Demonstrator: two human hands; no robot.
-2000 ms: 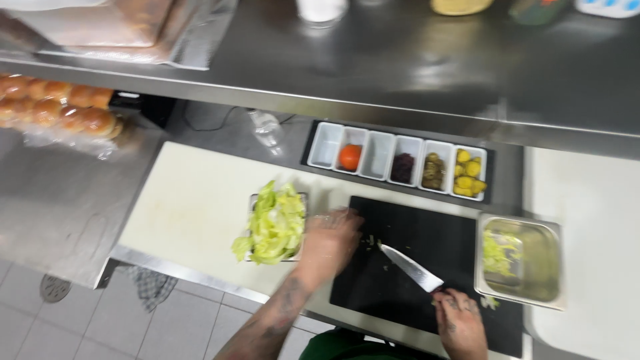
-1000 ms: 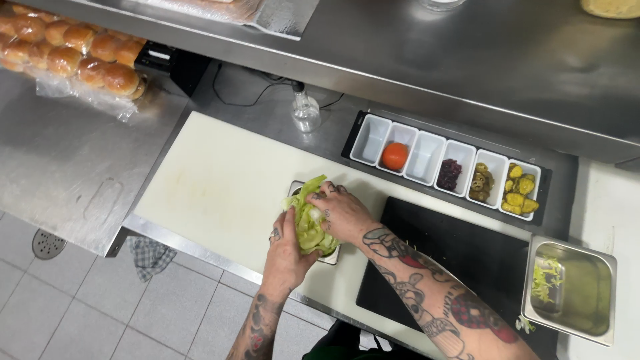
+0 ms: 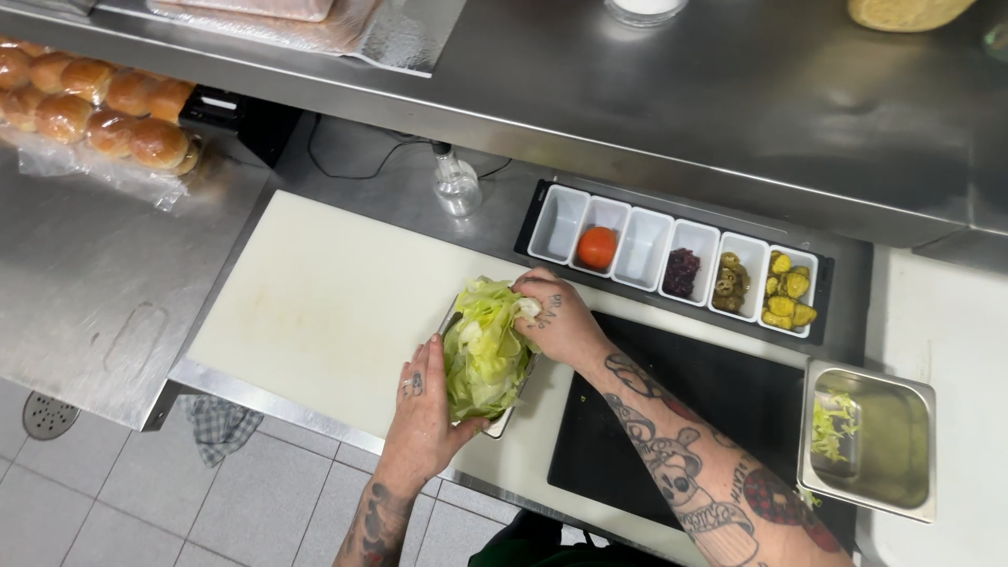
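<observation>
Cut lettuce leaves (image 3: 487,350) are heaped in a small metal container (image 3: 499,426) on the white cutting board (image 3: 315,299). My left hand (image 3: 429,405) rests along the near left side of the heap, fingers spread. From the far right, my right hand (image 3: 555,319) presses its curled fingers on the leaves, with a pale piece at its fingertips; its exact hold is partly hidden. My right forearm crosses over the black cutting board (image 3: 598,425). The knife seen earlier is not visible.
Behind the boards stands a condiment holder (image 3: 669,260) with a tomato (image 3: 598,247), jalapeño slices (image 3: 731,283) and pickle slices (image 3: 787,291). A metal pan (image 3: 866,441) with lettuce shreds is at right. A glass bottle (image 3: 457,185), wrapped buns (image 3: 102,110) and an overhead steel shelf (image 3: 630,102) border the space.
My right hand has let go of the knife and moved left to the lettuce. My left hand has moved to the heap's near left side. Since one second ago, the hands have spread apart around the leaves.
</observation>
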